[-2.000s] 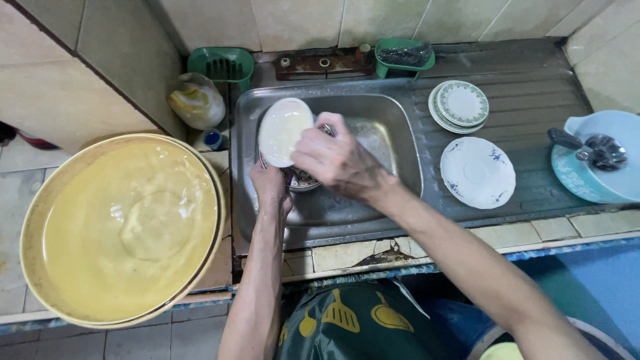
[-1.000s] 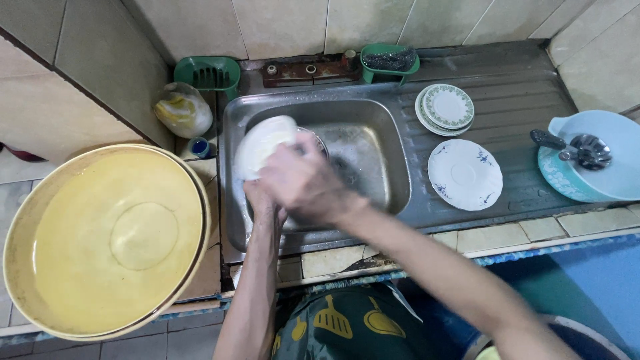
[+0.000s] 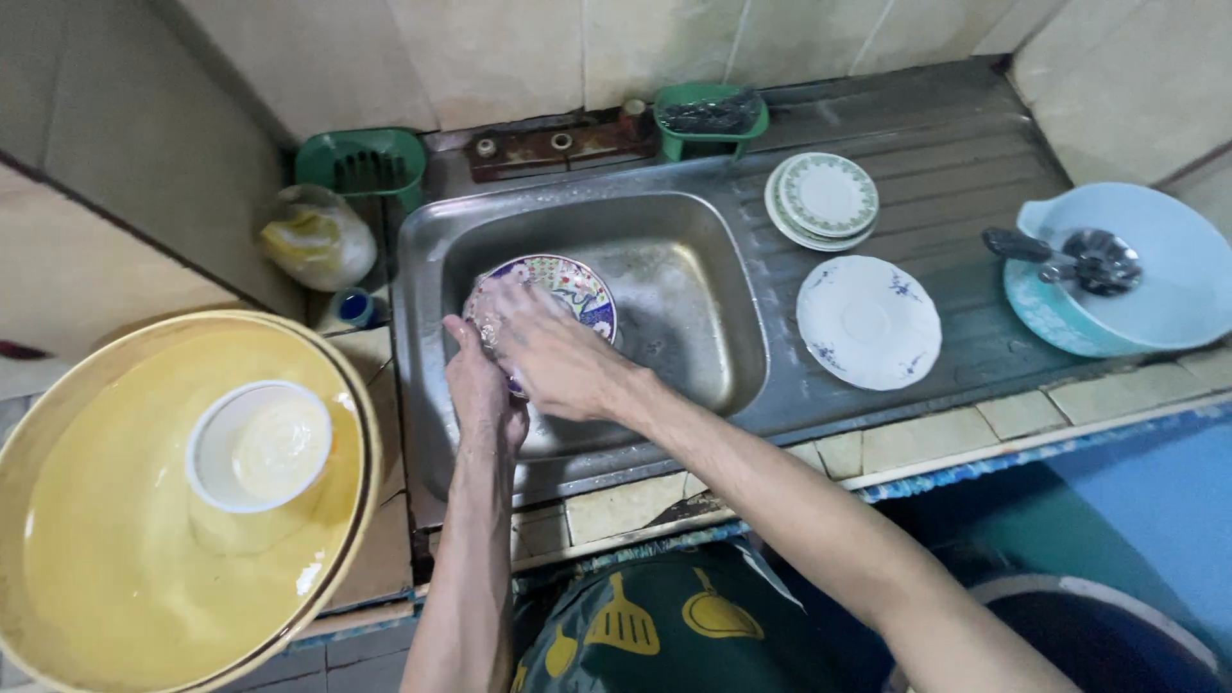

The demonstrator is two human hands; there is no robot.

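Note:
Over the left part of the metal sink (image 3: 674, 366), my left hand (image 3: 481, 385) grips the near left edge of a patterned plate (image 3: 577, 289) with blue, red and green decoration. My right hand (image 3: 549, 346) lies flat across the plate's face, fingers spread and wet; whether anything is under its palm is hidden. A white bowl (image 3: 217, 452) floats in the yellow basin of water (image 3: 106, 481), left of the sink. On the ribbed drainboard are a stack of green-rimmed small plates (image 3: 830, 195) and a white plate with blue flowers (image 3: 866, 322).
At the right, a light blue bowl (image 3: 1155, 279) holds a black-handled utensil (image 3: 1102, 262). Green plastic holders (image 3: 409, 159) stand behind the sink, one with dark crumpled plastic (image 3: 712, 113). A plastic bag (image 3: 322, 241) and small blue-topped container (image 3: 354, 308) sit at the left corner.
The white bowl, earlier in my hands over the sink, now floats in the yellow basin. My hands are now on the patterned plate in the sink.

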